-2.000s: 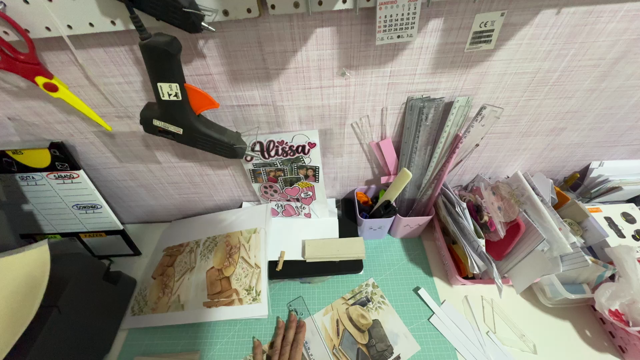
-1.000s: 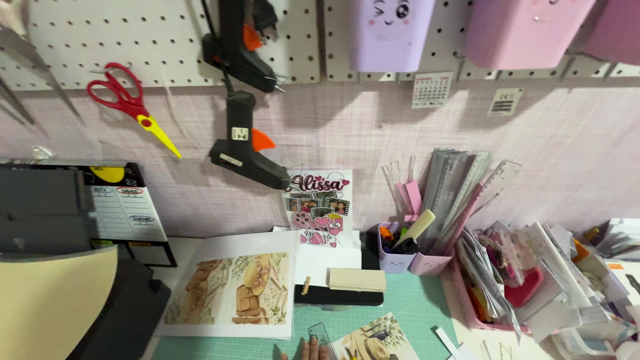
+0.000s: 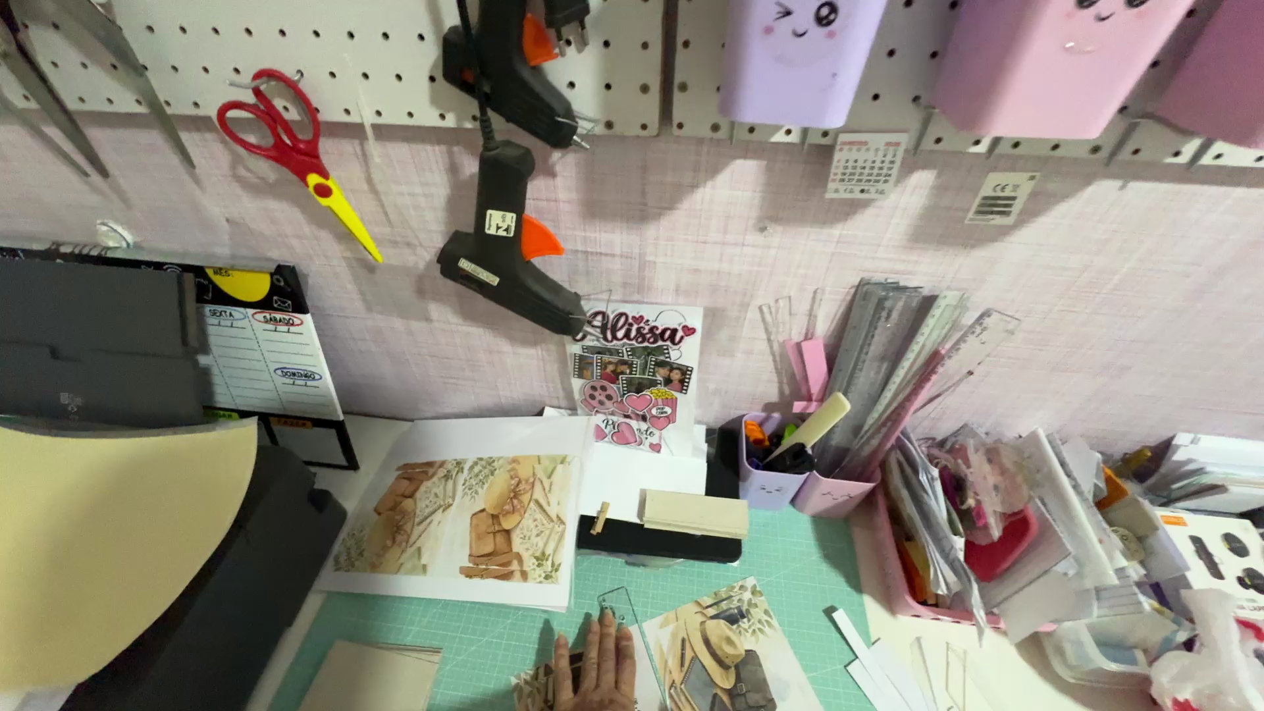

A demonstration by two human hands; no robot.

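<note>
At the bottom centre, one of my hands point(image 3: 597, 671), seemingly the left, lies flat with fingers spread, pressing on a clear ruler point(image 3: 620, 604) over a printed sheet. Just right of it is a printed card with a hat and bag picture point(image 3: 726, 652), on a green cutting mat point(image 3: 474, 632). A larger sheet with two brown travel prints point(image 3: 464, 518) lies on the mat's upper left. Beige card pieces point(image 3: 370, 676) rest at the bottom left. My other hand is out of view.
Glue guns point(image 3: 504, 237) and red-yellow scissors point(image 3: 296, 148) hang above. Behind the mat stand pen and ruler cups point(image 3: 775, 489). A pink basket of papers point(image 3: 899, 563) is at right, a black printer point(image 3: 237, 583) at left. Paper strips point(image 3: 869, 662) lie bottom right.
The view has tilted up, bringing the hanging cups and more of the pegboard into sight. The hand stays on the ruler.
</note>
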